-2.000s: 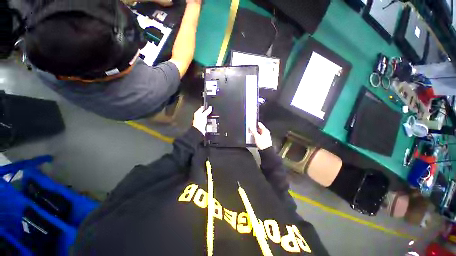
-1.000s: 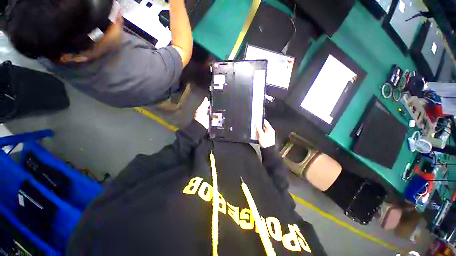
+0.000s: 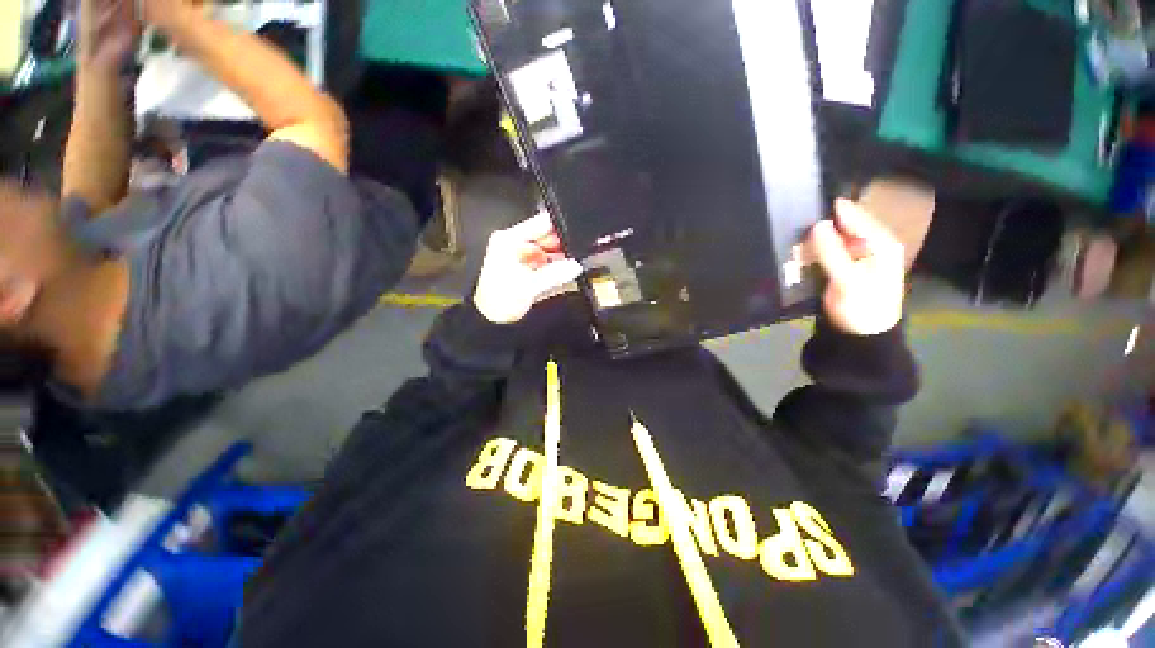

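A black laptop casing part point(image 3: 671, 165) with a white strip along its right side and pale labels on its left side is held up in front of my chest, slightly tilted. Its top is cut off by the picture's upper edge. My left hand point(image 3: 526, 268) grips its left edge near the lower corner. My right hand point(image 3: 861, 268) grips its right edge, thumb on the face. The fingers behind the part are hidden.
Another person point(image 3: 253, 241) in a grey shirt works at the bench on the left. A green bench point(image 3: 912, 95) with a black pad point(image 3: 1013, 76) is at the upper right. Stools stand below it. Blue racks point(image 3: 228, 570) are at the lower left and lower right. The surroundings are blurred.
The casing part is closer and larger in view and has tilted. My hands have risen with it and still hold both sides. The view has turned, so the benches sit higher and racks show on both sides.
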